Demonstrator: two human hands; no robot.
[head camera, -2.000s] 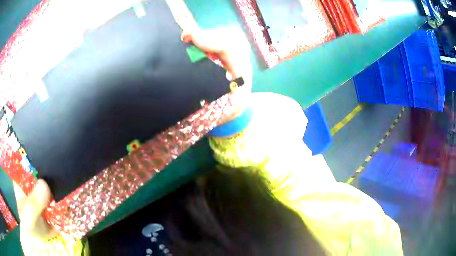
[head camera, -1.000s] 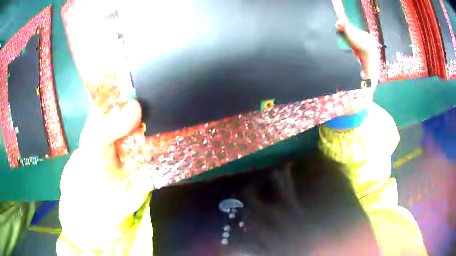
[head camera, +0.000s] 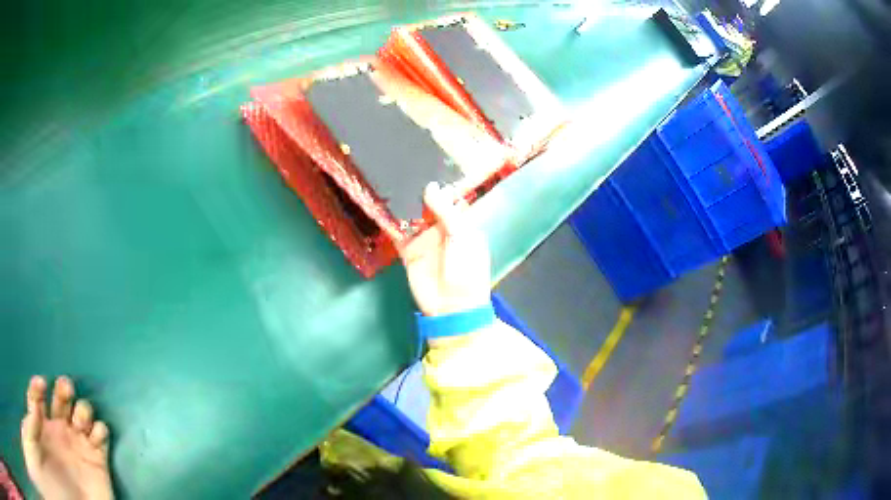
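A black-covered circuit board (head camera: 381, 142) lies face up on red bubble wrap (head camera: 303, 181) at the upper middle of the work surface. A dark gap shows between the wrap layers at its near side. My right hand (head camera: 449, 264), with a blue wrist band, is at the near right corner of this board. Its thumb is over the top edge and it grips the corner; its other fingers are mostly hidden. My left hand (head camera: 68, 444) is at the lower left, palm up, fingers apart and empty, cut off by the frame's bottom edge.
A second black-covered board (head camera: 479, 78) on red bubble wrap lies just beyond, against the first. The green work surface (head camera: 176, 293) runs to a slanting right edge. Blue totes (head camera: 684, 195) stand beyond that edge on a grey floor with yellow lines. A black tray (head camera: 684, 37) is at the far end.
The board on bubble wrap held in both hands now rests on the work surface at the stacks. My left hand has let go and moved away to the lower left. The view has turned.
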